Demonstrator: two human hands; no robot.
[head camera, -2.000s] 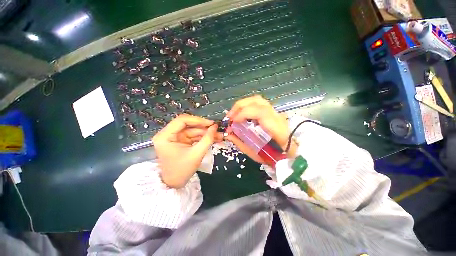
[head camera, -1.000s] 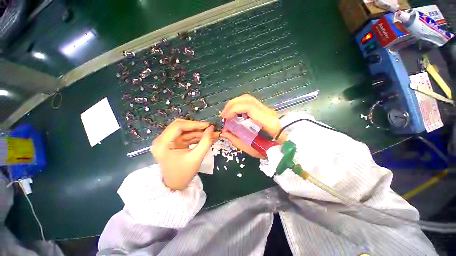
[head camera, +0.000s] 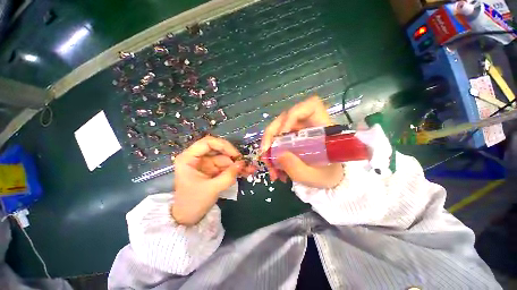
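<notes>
My right hand (head camera: 309, 147) holds the glue syringe (head camera: 346, 146), a clear barrel of red fluid lying nearly level, its tip end toward my left hand. Its green cap (head camera: 377, 122) is blurred at the right end, with white tissue around the joint. My left hand (head camera: 204, 173) pinches a small dark component (head camera: 242, 160) between thumb and fingertips, close to the syringe's tip; the fingers partly hide it. Small white pieces (head camera: 261, 184) lie loose on the bench just below the hands. Many dark, coppery components (head camera: 187, 85) lie scattered on the left part of the ribbed tray (head camera: 283, 62).
A white paper sheet (head camera: 97, 140) lies at the left, beyond it a blue holder with a yellow label (head camera: 17, 180). At the right stands the blue dispenser (head camera: 450, 85), with an adhesive tube and carton (head camera: 448, 25) on top. The air hose (head camera: 465, 131) runs off right.
The syringe has swung from a downward slant to nearly level, its green cap end raised to the right. The hose now crosses in front of the dispenser. My left hand still pinches the component.
</notes>
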